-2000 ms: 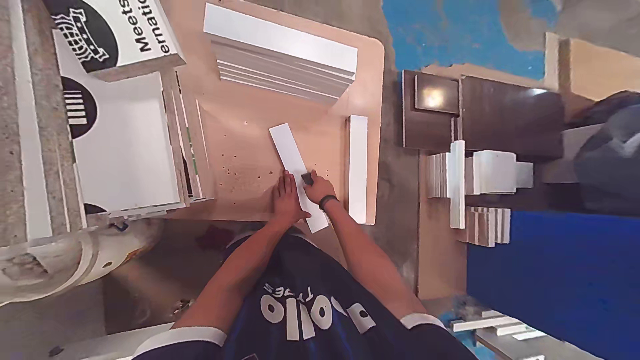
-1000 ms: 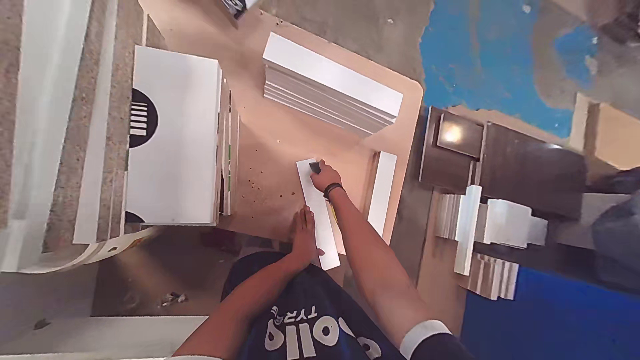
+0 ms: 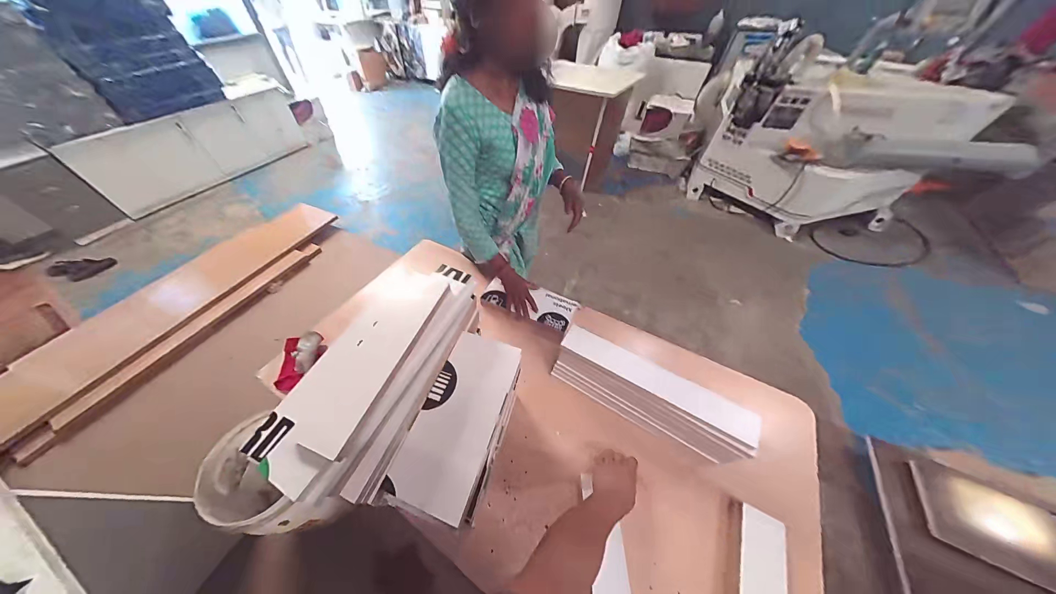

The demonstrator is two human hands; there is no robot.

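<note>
My left hand (image 3: 615, 485) lies across a narrow white strip (image 3: 610, 565) on the tan tabletop (image 3: 536, 462), fingers together and curled over it. Part of the strip shows on either side of the hand. My right hand is out of view. To the right lies another white strip (image 3: 763, 549), and beyond the hand is a stack of long white boards (image 3: 660, 392). Left of the hand stand white panels with dark round marks (image 3: 466, 421), with more long white boards (image 3: 371, 363) leaning over them.
Across the table a person in a green patterned top (image 3: 487, 157) rests a hand on a printed white board (image 3: 544, 305). A whitish bucket (image 3: 239, 487) stands at the left, near long wooden boards (image 3: 173, 305). Dark panels (image 3: 982, 511) lie at right; a white machine (image 3: 825, 157) stands behind.
The view has swung up and left, bringing a co-worker into sight. My right hand, on the strip one second ago, is out of view. My left hand remains at the strip.
</note>
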